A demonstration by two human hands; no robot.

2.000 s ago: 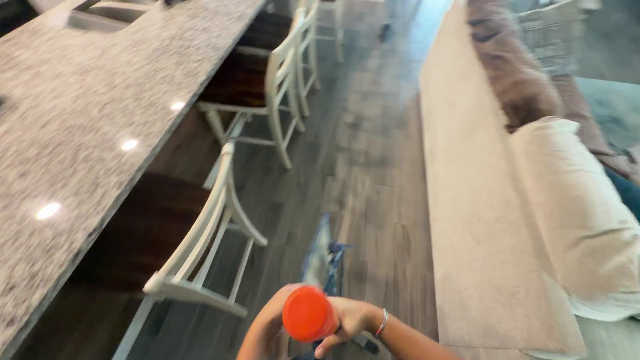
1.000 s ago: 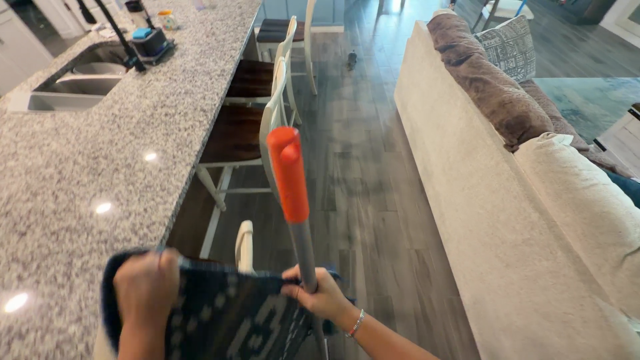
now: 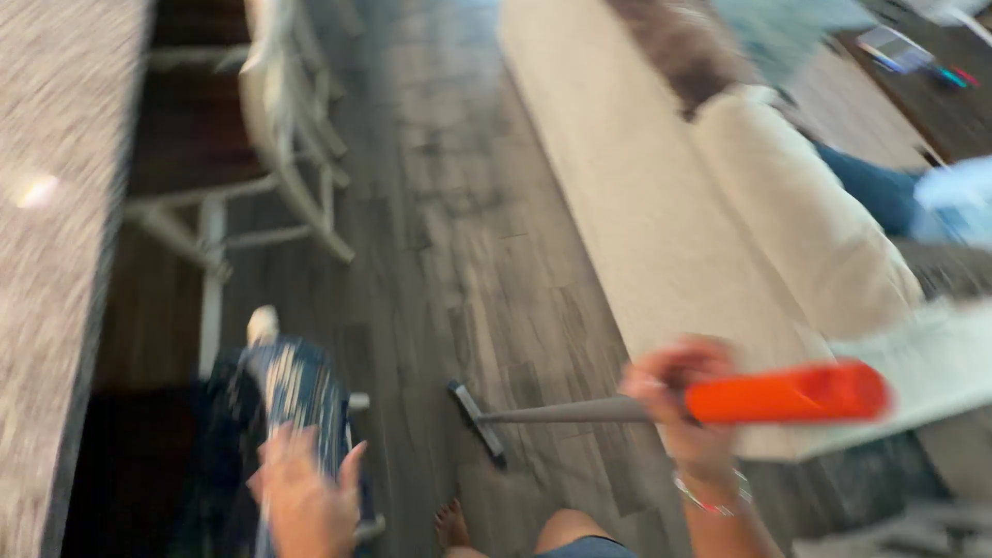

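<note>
My right hand (image 3: 686, 387) grips a long-handled floor tool (image 3: 566, 411) just below its orange handle end (image 3: 787, 394). The grey pole slants down to a narrow head (image 3: 477, 425) on the wood floor; the picture does not settle whether it is a broom or squeegee. A bracelet is on my right wrist. My left hand (image 3: 306, 484), blurred, has its fingers spread and holds nothing visible. It is over a blue patterned cloth (image 3: 298, 387) that hangs on the back of the nearest chair. Whether the hand touches the cloth is unclear.
A granite counter (image 3: 58, 232) runs along the left, with white chairs (image 3: 291, 155) beside it. A beige sofa (image 3: 620, 201) with cushions (image 3: 806, 209) lines the right. My bare foot (image 3: 452, 523) is on the floor near the tool's head. A dark table (image 3: 922, 101) is beyond the sofa.
The patterned cloth, held up by both hands one second ago, now hangs on the chair back. My left hand has let go of it. The pole's orange end has swung to the right.
</note>
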